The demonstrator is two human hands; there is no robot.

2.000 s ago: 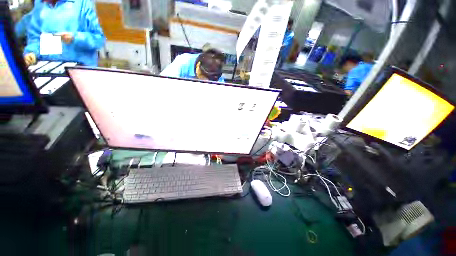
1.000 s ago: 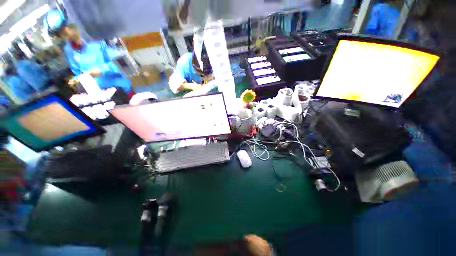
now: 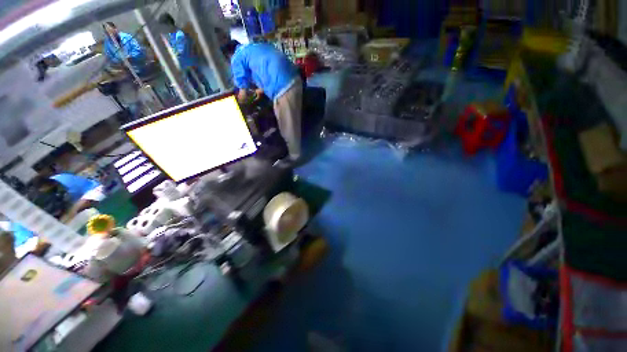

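The black-framed right monitor (image 3: 196, 137) shows a white screen with a yellow rim. The cream ribbed roll or cylinder (image 3: 286, 218) lies at the right end of the green bench (image 3: 179, 323). The white mouse (image 3: 139, 304) is at the lower left, below the cable tangle (image 3: 180, 242). A blurred orange-brown shape (image 3: 313, 254) shows just below the cream roll; I cannot tell whether it is my right hand. No other part of my hands can be made out.
The middle monitor (image 3: 41, 295) is cut off at the lower left. A sunflower ornament (image 3: 101, 224) and white rolls (image 3: 159, 210) stand behind the cables. A person in blue (image 3: 268, 72) bends beyond the bench. Blue floor (image 3: 412, 220), a red stool (image 3: 483, 127) and shelving (image 3: 584, 227) show at the right.
The view has swung right, so the bench and monitors have shifted left and the floor shows. The left monitor, keyboards and black cylinders have left the picture. The hand at the bottom edge is gone from there.
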